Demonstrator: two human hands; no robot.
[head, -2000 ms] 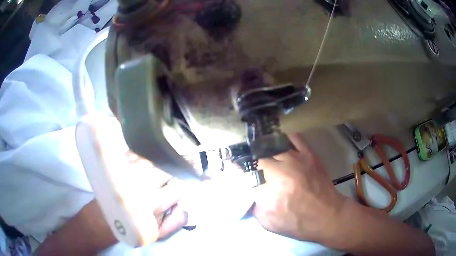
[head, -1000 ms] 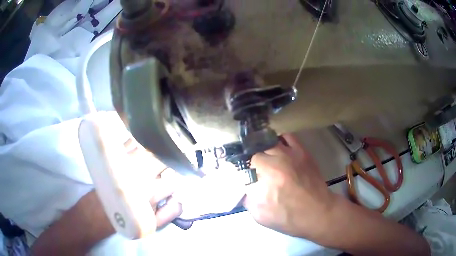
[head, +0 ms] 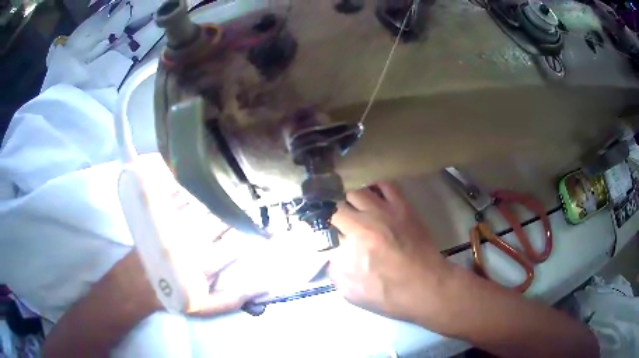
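The white garment piece lies under the needle area, washed out by lamp glare, with a dark trim line along its near edge. My right hand is right of the presser area, fingers bent and resting on the cloth; whether it grips the cloth cannot be told. My left hand is at the left side of the piece, partly behind the lamp and blurred by glare; its fingertips are near the dark trim's end. The beige-brown sewing machine head hangs over the work. The needle itself is lost in glare.
The white lamp stands close over my left hand. Orange-red scissors and a green-rimmed tin lie at the right. White cloth is bunched at the left. A pale thread runs down the machine head.
The view has shifted, so the machine head and scissors sit further left. More dark trim shows between my hands than two seconds ago. My left fingers lie flatter beside the piece.
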